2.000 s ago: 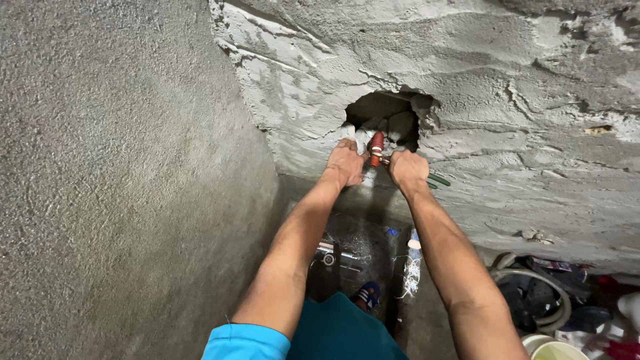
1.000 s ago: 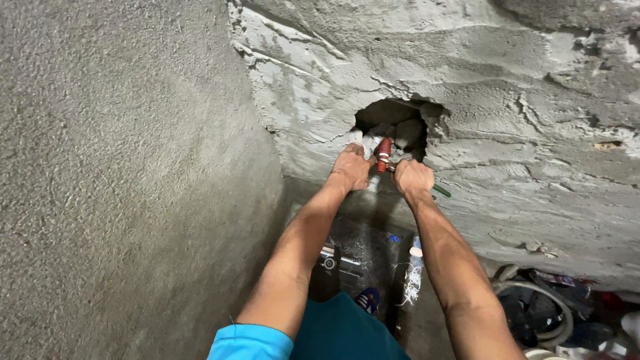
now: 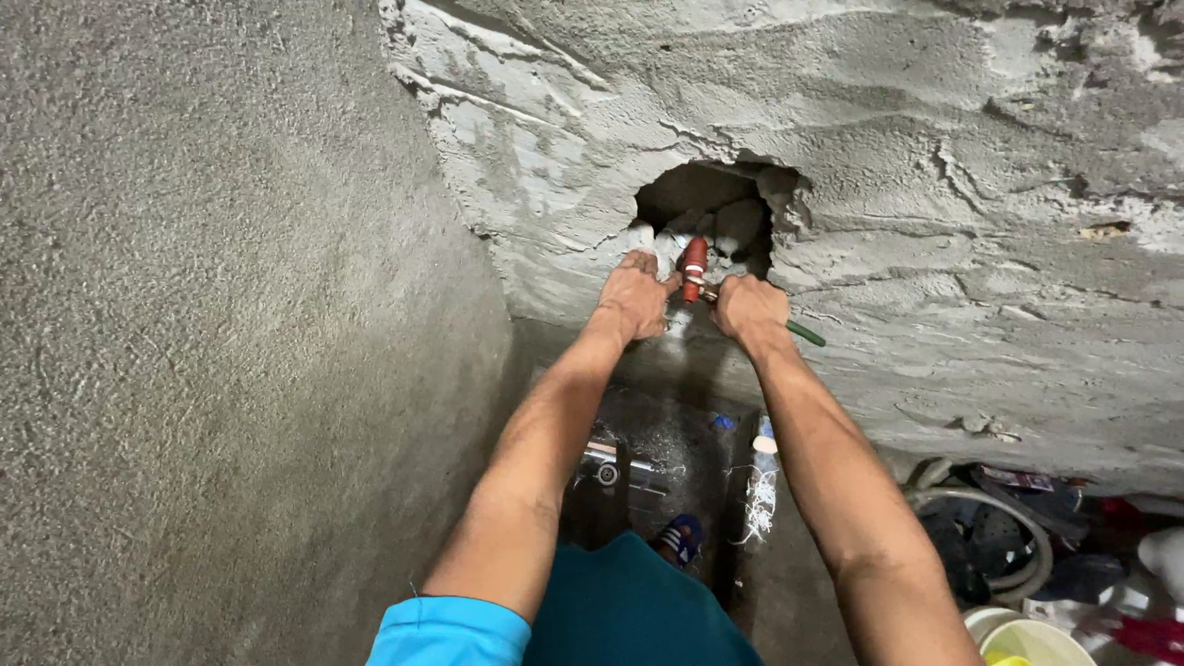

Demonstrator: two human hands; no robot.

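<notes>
A red pipe fitting with a pale band stands out at the lower part of a broken hole in the rough cement wall. My right hand is closed around a tool with a green handle; the tool's metal jaws meet the fitting's lower part. The exact kind of tool is hidden by my fingers. My left hand rests on the hole's lower left edge, its fingers spread, with a fingertip close to the fitting. Beside those fingers is a whitish piece.
A plain grey wall rises on the left. Below are a dark floor piece with a round drain, white fibres and my sandalled foot. At the lower right lie a coiled hose, a bucket and mixed items.
My left hand has opened out from a more closed pose beside the fitting. My right hand stays on the green-handled tool.
</notes>
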